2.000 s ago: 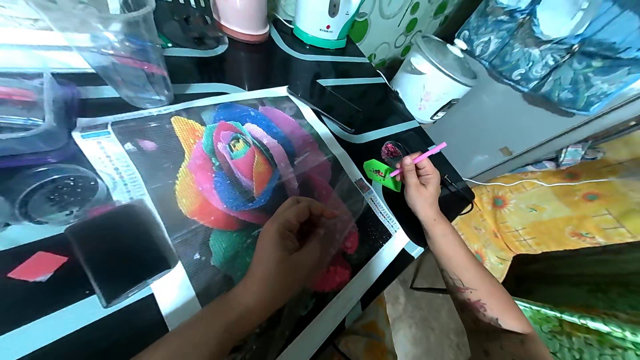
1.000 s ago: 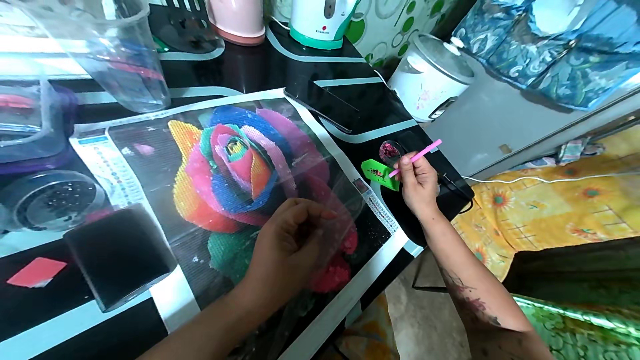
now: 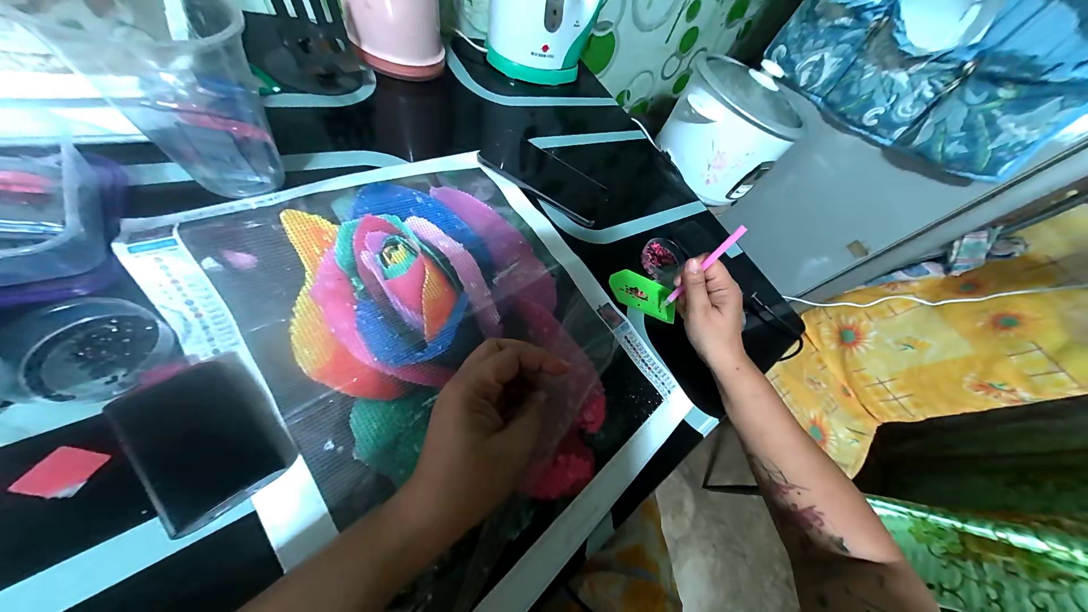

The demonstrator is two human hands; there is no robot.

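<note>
A diamond painting canvas (image 3: pixel 399 297) with a multicoloured rose lies on the black table, partly under a clear film (image 3: pixel 569 340). My left hand (image 3: pixel 501 408) is over the canvas's lower middle, fingers curled at the film; whether they pinch its edge is hard to tell. My right hand (image 3: pixel 712 306) holds a pink applicator pen (image 3: pixel 729 244), its lower end at the green bead tray (image 3: pixel 642 294), which has some dark red beads in it. Just behind the tray stands a small round container (image 3: pixel 661 257) of reddish beads.
A dark phone (image 3: pixel 540 183) lies at the canvas's top edge. At the left are a clear plastic pitcher (image 3: pixel 212 119), a round lidded container (image 3: pixel 93 348), a dark rectangular case (image 3: pixel 200 442) and a red paper piece (image 3: pixel 59 472). A rice cooker (image 3: pixel 722 127) and a kettle (image 3: pixel 540 38) stand behind.
</note>
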